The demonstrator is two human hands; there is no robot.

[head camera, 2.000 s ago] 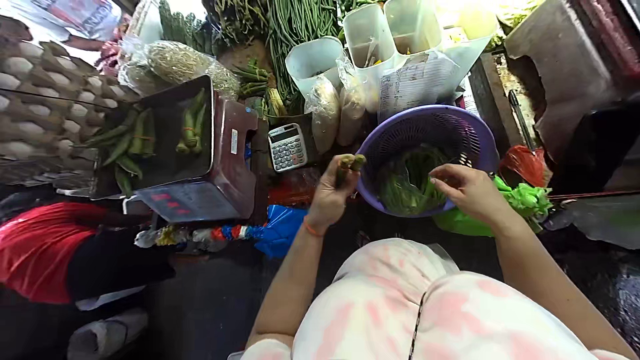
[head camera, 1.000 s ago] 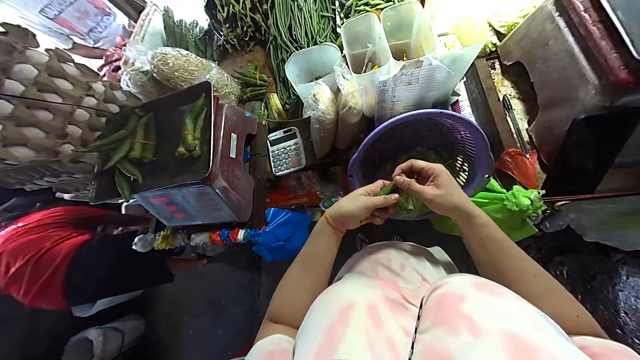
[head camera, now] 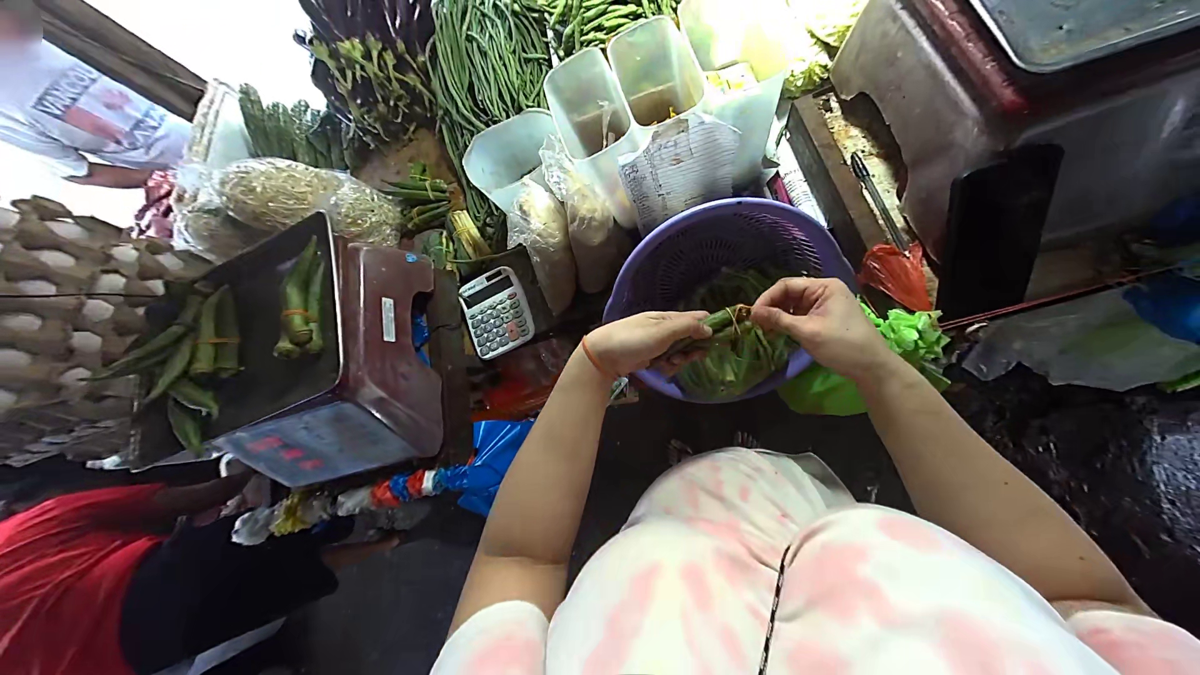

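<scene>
A small bundle of green vegetable pods or stems is gripped in my left hand, above the near left part of a purple plastic basket. The fingertips of my right hand pinch a thin rubber band at the bundle's right end. Below both hands, loose green vegetables lie in the basket. An orange band circles my left wrist.
Left of the basket are a calculator and a digital scale with okra bundles on its black tray. Plastic containers stand behind. A green plastic bag touches the basket's right. A person in red is at lower left.
Two seconds ago my hands were apart, the left holding the bundle left of the basket and the right over it. They came together over the basket, and my right fingers now pinch the band.
</scene>
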